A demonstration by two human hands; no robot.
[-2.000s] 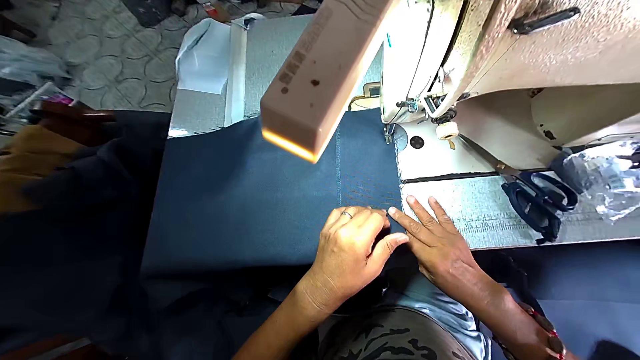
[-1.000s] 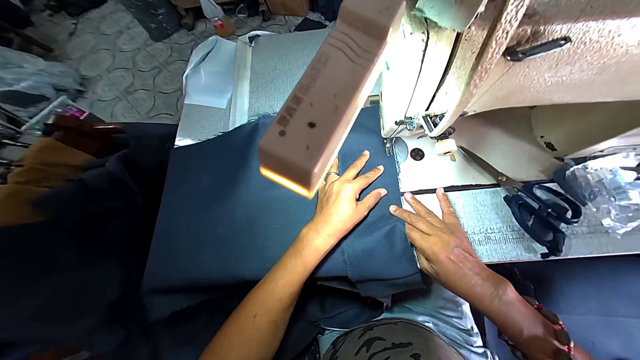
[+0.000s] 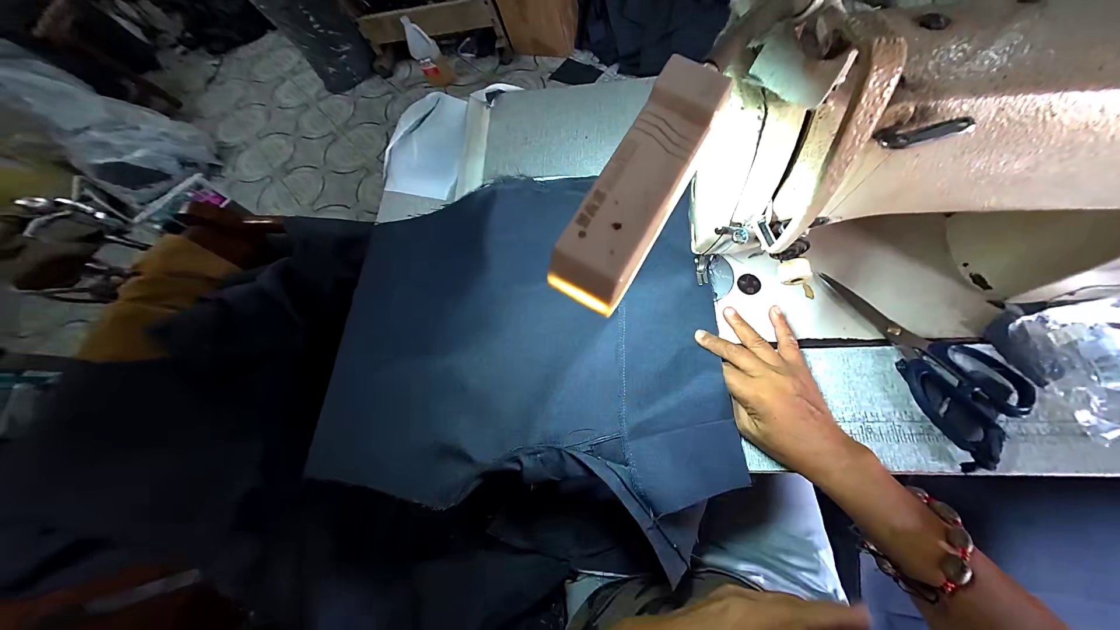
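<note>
Dark blue fabric point(image 3: 490, 350) lies across the sewing machine's bed, its right edge by the presser foot point(image 3: 703, 269); a line of stitching runs down its right part. My right hand point(image 3: 774, 385) rests flat with fingers spread, its index fingertip at the fabric's right edge and the others on the machine bed. At the bottom edge of the view is my left hand point(image 3: 744, 608), blurred and partly cut off, below the fabric's hanging lower folds; whether it holds anything is hidden. The sewing machine's head point(image 3: 989, 157) stands at the upper right.
A lamp point(image 3: 639, 184) hangs over the fabric. Dark-handled scissors point(image 3: 954, 376) lie right of my right hand, beside a clear plastic bag point(image 3: 1085, 359). White cloth or paper point(image 3: 429, 149) sits at the table's far left corner. Dark cloth point(image 3: 175, 455) is heaped at left.
My left hand has left the fabric and moved down to the bottom edge of the view. The fabric's lower edge now shows folds and an open seam. My right hand stays near the fabric's edge.
</note>
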